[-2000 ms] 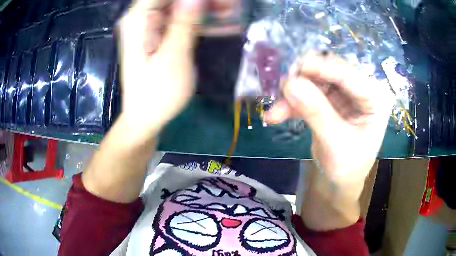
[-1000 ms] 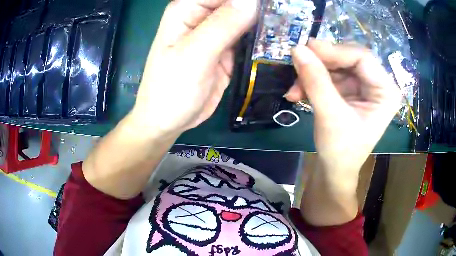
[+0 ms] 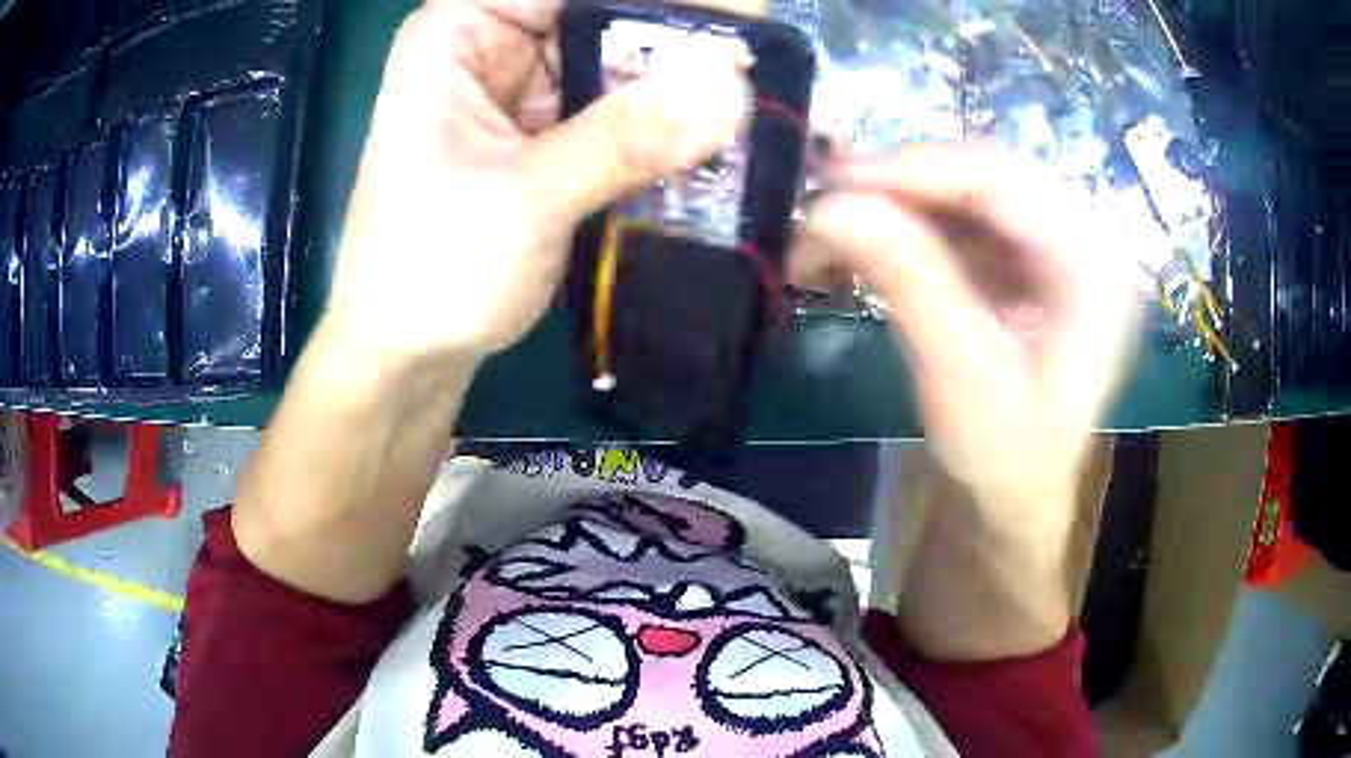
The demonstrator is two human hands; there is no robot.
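Note:
A black phone housing (image 3: pixel 674 333) is held upright in front of me, slightly blurred. A silver-white circuit board (image 3: pixel 711 200) sits in its upper half, and an orange flex cable (image 3: pixel 606 289) runs down its left side. Thin red lead wires show at its right edge. My left hand (image 3: pixel 504 178) grips the housing from the left, thumb lying over the board. My right hand (image 3: pixel 978 282) is blurred, its fingertips close to the housing's right edge; whether they touch it or hold anything I cannot tell.
A heap of board assemblies on clear plastic (image 3: pixel 1037 133) lies beyond and right of my right hand, orange tails sticking out. A glossy black blister tray (image 3: pixel 230 222) is at left, another dark tray (image 3: pixel 1326 296) at far right. Red stools (image 3: pixel 97 481) and a cardboard box (image 3: pixel 1185 592) stand below.
Since one second ago, the housing and my left hand have moved left, and my left thumb now covers part of the board. The white oval ring seen near the housing's bottom is no longer visible.

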